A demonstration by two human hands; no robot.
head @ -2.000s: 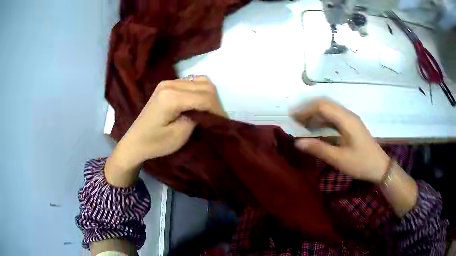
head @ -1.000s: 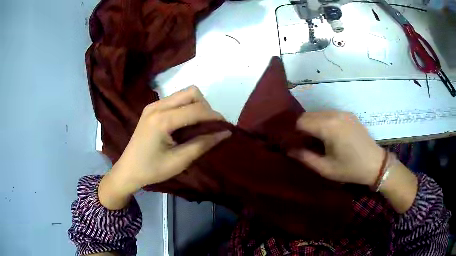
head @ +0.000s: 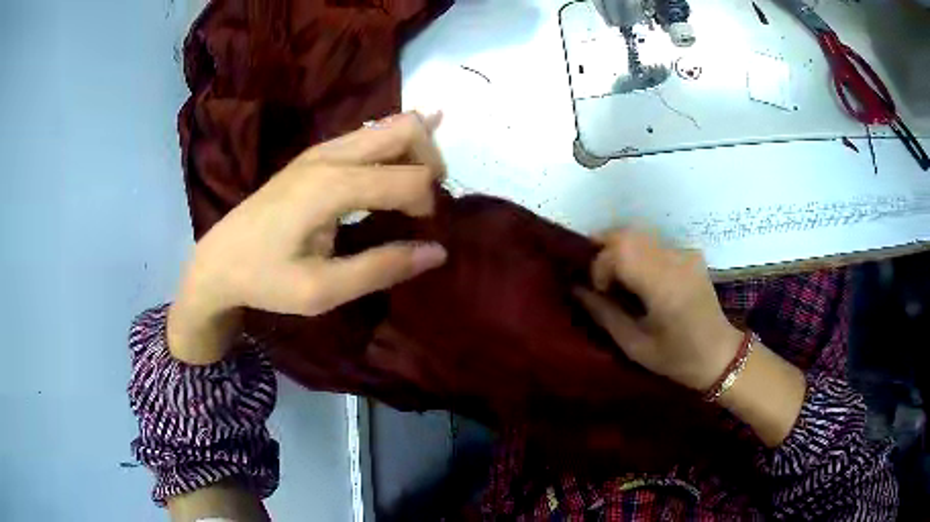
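A rust-brown garment piece (head: 489,306) lies across the table's front edge and over the checked apron; its bunched rest is at the upper left. My left hand (head: 316,219) is over the cloth, thumb and fingers apart around a raised fold; whether it grips the fold is unclear. My right hand (head: 658,306) pinches the cloth's upper edge at the right and is slightly blurred. The presser foot (head: 644,73) of the sewing machine stands behind the cloth, with no cloth under it.
Red-handled scissors (head: 862,87) lie at the upper right. Dark thread ends are scattered on the white machine table (head: 510,133). A printed ruler scale (head: 775,216) runs along the front edge. A pale blue-grey surface (head: 82,255) is at the left. The apron (head: 795,316) is below.
The pointed cloth flap that stood up between my hands is down. My left hand has risen and its fingers have spread. My right hand has moved slightly left and down along the cloth.
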